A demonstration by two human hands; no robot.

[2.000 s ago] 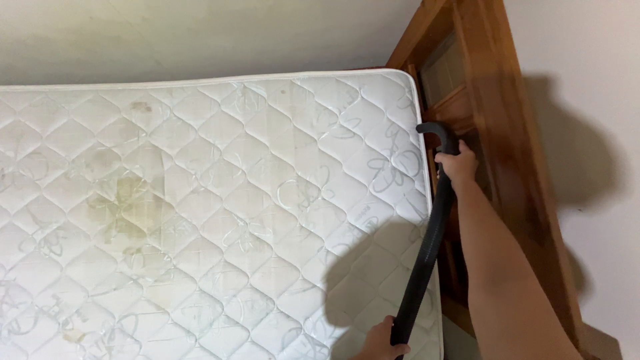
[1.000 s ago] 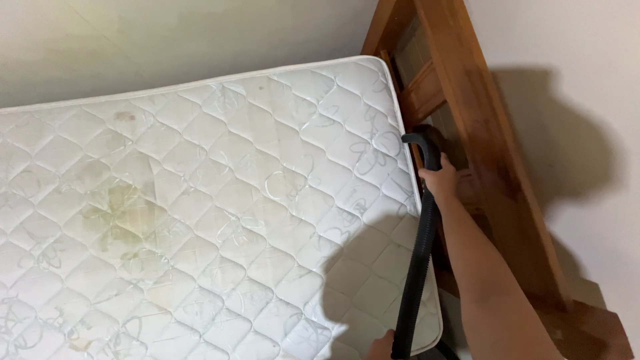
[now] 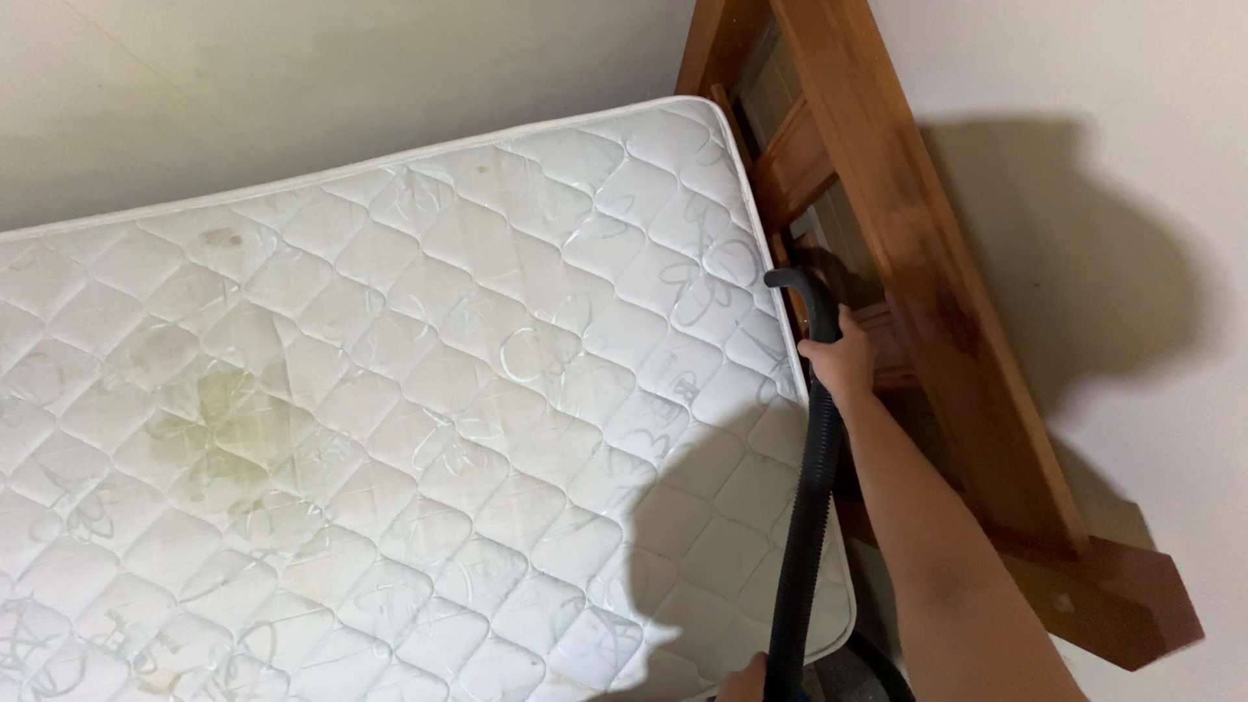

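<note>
A black vacuum cleaner hose with a curved end piece runs along the right edge of a white quilted mattress. My right hand is closed around the hose's upper part, just below the curve. The tip of the curve is at the mattress's right edge, beside the wooden bed end. Lower down, my left hand grips the hose at the bottom of the view and is mostly cut off. Yellowish-brown stains mark the mattress at the left.
A wooden headboard or footboard with slats and a thick post stands right of the mattress. Pale walls border the bed behind and at the right. A black hose section curves below the mattress corner.
The curved end and my right hand have moved down along the mattress's right edge, toward its near corner. The view has turned somewhat.
</note>
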